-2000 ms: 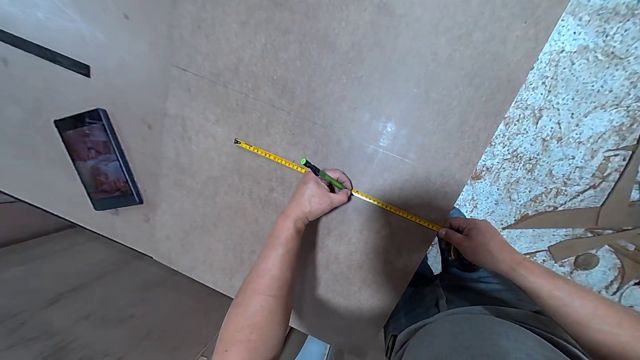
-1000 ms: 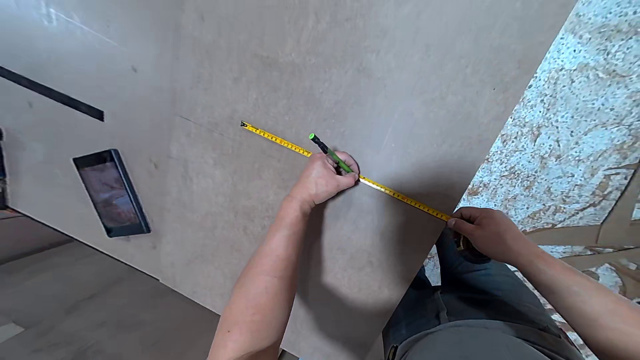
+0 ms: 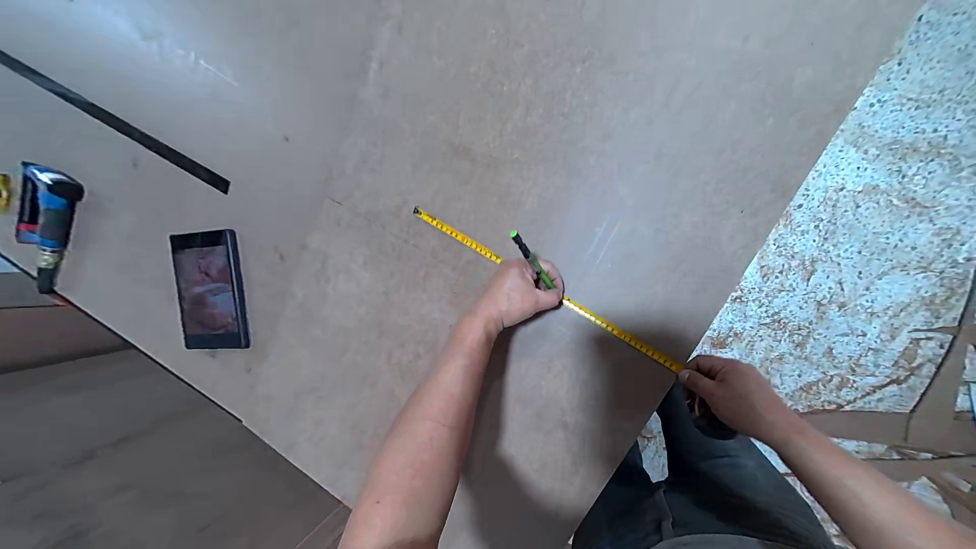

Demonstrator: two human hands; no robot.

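A yellow tape measure blade [image 3: 621, 334] lies extended across a large brown sheet [image 3: 427, 366], its hooked end at upper left. My left hand [image 3: 526, 291] rests over the middle of the blade and holds a green and black marker or pencil [image 3: 521, 245], which leans to the upper left. At the sheet's right edge, my right hand [image 3: 724, 390] grips the tape measure, its dark case partly hidden under the fingers. Thin lines or scratches show on the sheet beyond my left hand.
A phone-like device [image 3: 210, 290] lies on the sheet at left. Beyond it are a dark flat strip [image 3: 114, 118] and a blue and black power tool [image 3: 52, 221]. Speckled flooring [image 3: 862, 267] with brown offcuts [image 3: 934, 412] spreads at right. My legs are below the sheet's edge.
The view has shifted, bringing the blue power tool into sight at left. Both hands keep their holds on the pen and the tape, with no plain change in their places along the blade.
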